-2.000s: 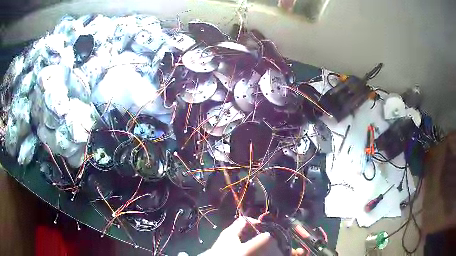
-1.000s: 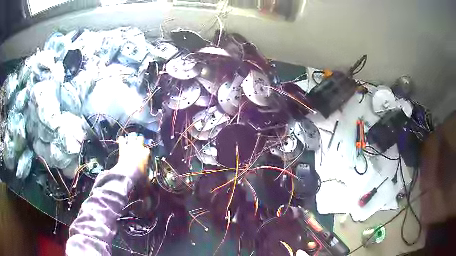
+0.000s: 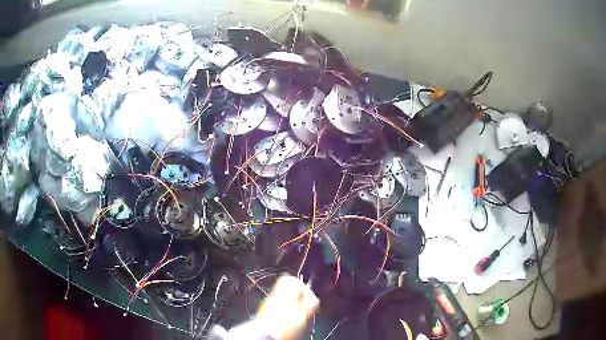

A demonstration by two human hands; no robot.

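Note:
My left hand [image 3: 289, 305] is low in the centre, blurred, with its sleeve cut off by the bottom edge. Wires show at its fingertips; whether it holds any I cannot tell. My right hand [image 3: 436, 328] shows only as fingertips at the bottom edge, around the dark glue gun with a red label [image 3: 452, 307]. A round black housing [image 3: 397, 312] with a yellow-orange lead lies left of the gun, partly cut off. Other black housings with thin red, yellow and white lead wires [image 3: 307, 255] lie beyond my left hand.
Silver discs [image 3: 243, 114] are heaped at centre back. Parts in clear plastic [image 3: 66, 129] are piled at left. White paper [image 3: 445, 229] at right bears a screwdriver [image 3: 488, 263], an orange-handled tool [image 3: 479, 176] and black boxes [image 3: 442, 121]. A solder spool [image 3: 494, 312] and cords lie at lower right.
My left hand has moved from the housings at left centre down and right, towards the black housing by the gun. The glue gun and that housing have shifted slightly right.

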